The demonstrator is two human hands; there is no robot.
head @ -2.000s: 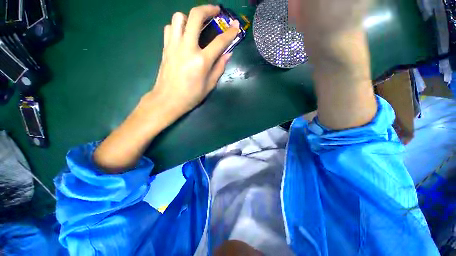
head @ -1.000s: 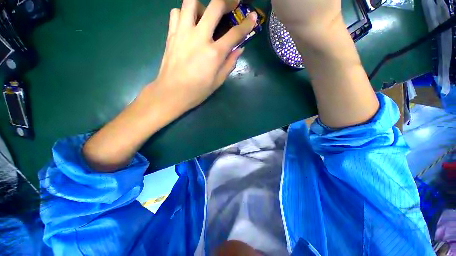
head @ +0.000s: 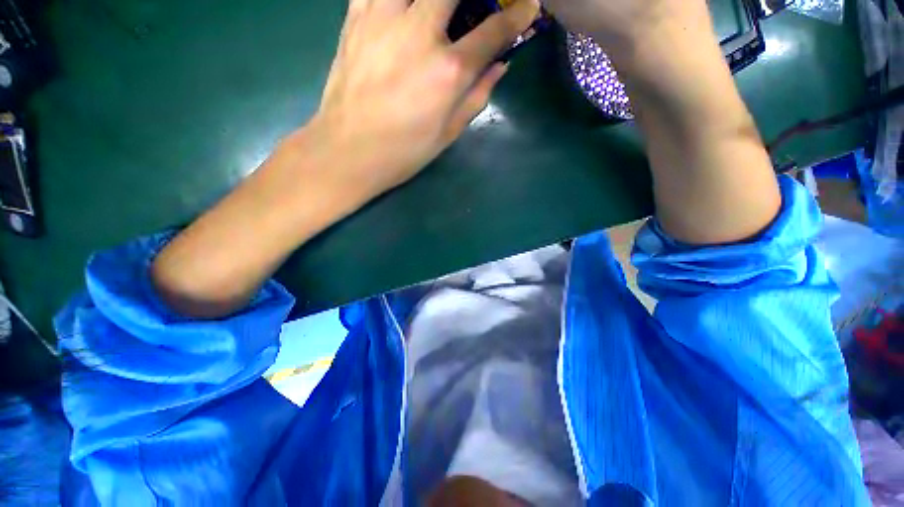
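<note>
My left hand (head: 411, 84) is at the top edge, palm down, its fingers around a dark device unit (head: 515, 22) with an orange-gold part. The unit is mostly covered by the fingers and cut off by the frame's top. My right hand (head: 605, 15) is at the top edge beside the unit; its fingers are cut off, so what it holds cannot be seen. The round screw dish (head: 600, 84), speckled silver, lies on the bench partly behind my right wrist.
Dark green bench (head: 496, 198). A unit with a pale frame (head: 739, 35) lies right of my right forearm. A black cord (head: 833, 121) runs to the right edge. Dark units lie at the left edge, one with a screen (head: 15, 173). Clear plastic (head: 821, 8) is at top right.
My right hand has come left from over the dish to beside the unit, uncovering the pale-framed unit. The view has shifted, and the left-edge units and my left hand's fingers are more cut off.
</note>
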